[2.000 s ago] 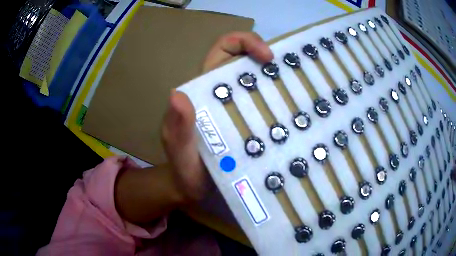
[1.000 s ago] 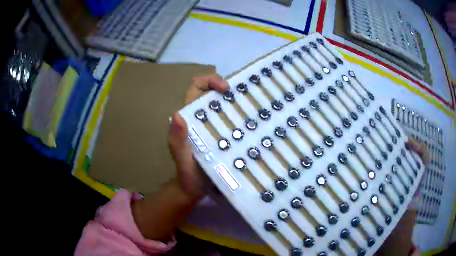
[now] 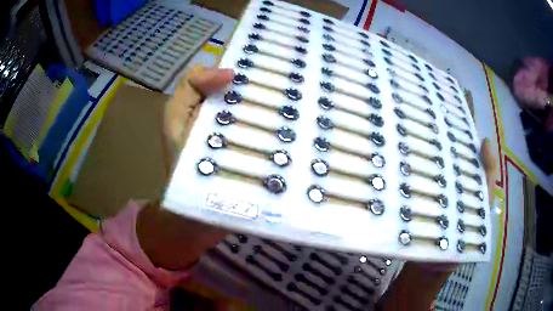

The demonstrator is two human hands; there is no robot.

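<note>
A white foam tray is held up and tilted in front of me, with four columns of dumbbell-shaped slots. Dark silver round metal parts sit at the slot ends; some faces flash white. A handwritten label and a blurred blue dot sticker are on its near edge. My left hand grips the tray's left edge, thumb on top. My right hand holds the right edge; only fingers and part of the wrist show beside and below it. Another loaded tray lies under the held one.
A brown cardboard sheet lies at left. Another loaded tray lies at upper left, and more show at lower right. A blue bin or folder with papers is at the left edge. Another person's pink sleeve shows at upper right. Yellow, blue and red tape marks the table.
The held tray has turned so its columns run more upright in view and its labelled edge faces me. The tray below has come into view. Both hands keep hold of the tray.
</note>
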